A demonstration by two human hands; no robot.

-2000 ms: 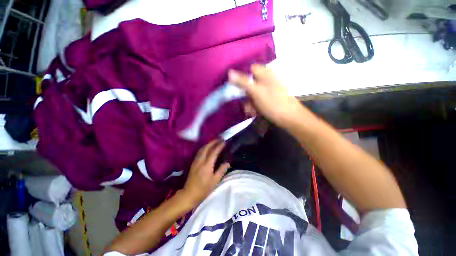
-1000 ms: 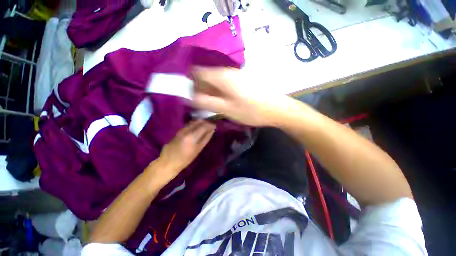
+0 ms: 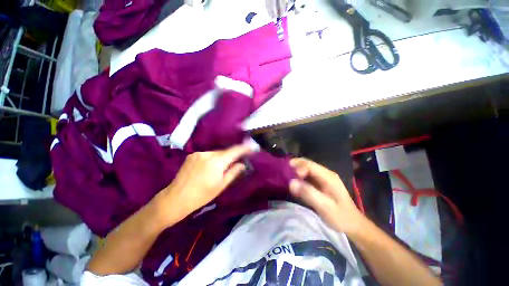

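A maroon garment with white bands (image 3: 150, 173) lies bunched over the table's left part and hangs over its front edge towards my lap. Its flat upper part reaches under the presser foot (image 3: 281, 28) at the top. My left hand (image 3: 209, 173) holds the cloth near the front edge, with the thumb bent in. My right hand (image 3: 315, 187) pinches the cloth's right end in front of my shirt. The fold between the hands is slightly blurred.
Black shears (image 3: 371, 50) lie on the white table (image 3: 430, 61) right of the presser foot. More maroon cloth (image 3: 131, 19) lies at the upper left, beside a wire rack (image 3: 22, 72). A pale strip with red cord (image 3: 416, 201) is below the table at right.
My right hand has moved down and right from the white band to the cloth near my shirt. My left hand has moved slightly right. A banded fold now stands raised near the table edge.
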